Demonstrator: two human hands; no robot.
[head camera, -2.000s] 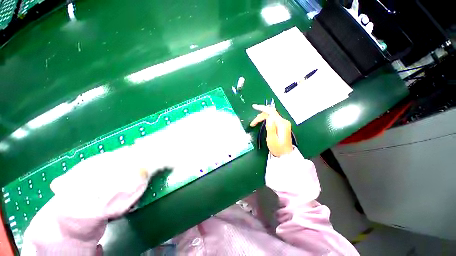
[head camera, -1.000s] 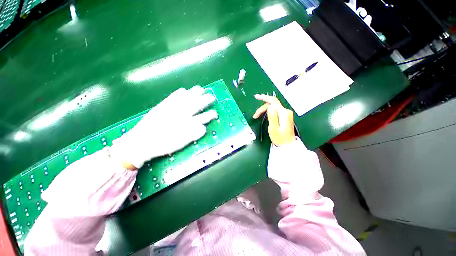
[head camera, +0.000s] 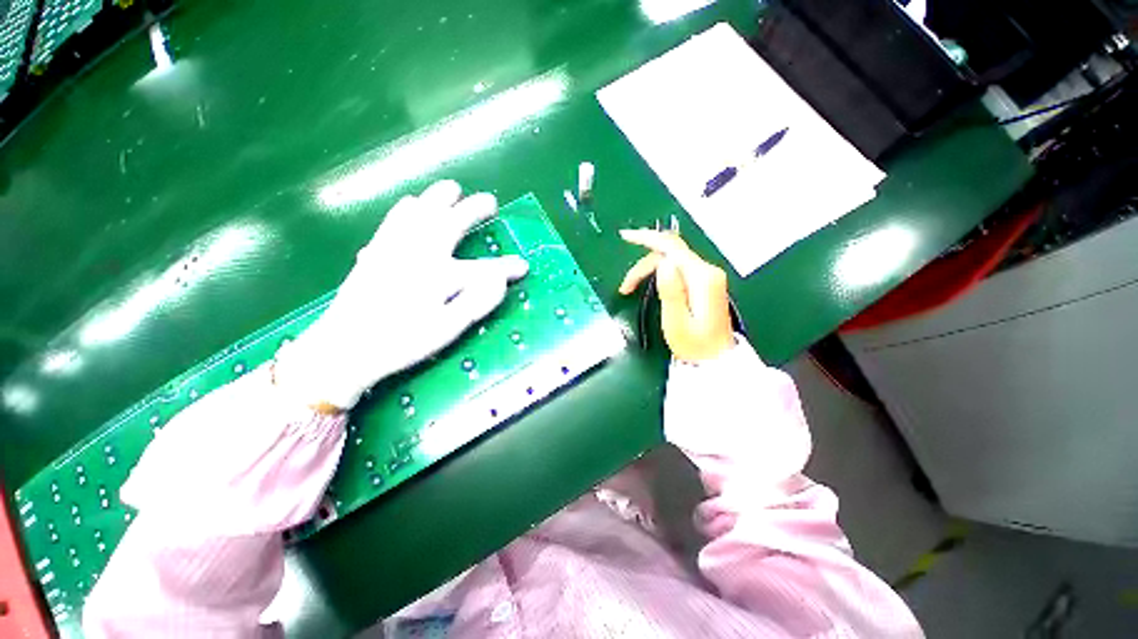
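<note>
A long green circuit board (head camera: 549, 293) lies at a slant on the glossy green mat, with rows of paired solder dots. My left hand (head camera: 406, 293), in a white glove, rests on top of the board, fingers spread, hiding its middle. My right hand (head camera: 686, 300) is bare, beside the board's right end and not touching it. It is closed around the side cutters (head camera: 675, 226); their tips show beyond the fingers and thin dark handles show on both sides of the palm.
White paper sheets (head camera: 736, 137) with a dark pen (head camera: 745, 165) lie at the right. A small whitish bottle or cap (head camera: 585, 175) is above the board's end. A black box (head camera: 861, 75) stands behind the paper. An orange-red edge (head camera: 25, 587) shows at lower left. Racked boards (head camera: 38, 38) are at upper left.
My left hand was blurred over the board, then settled on it; its fingers have since shifted slightly left. My right hand has barely moved. The view has shifted a little.
</note>
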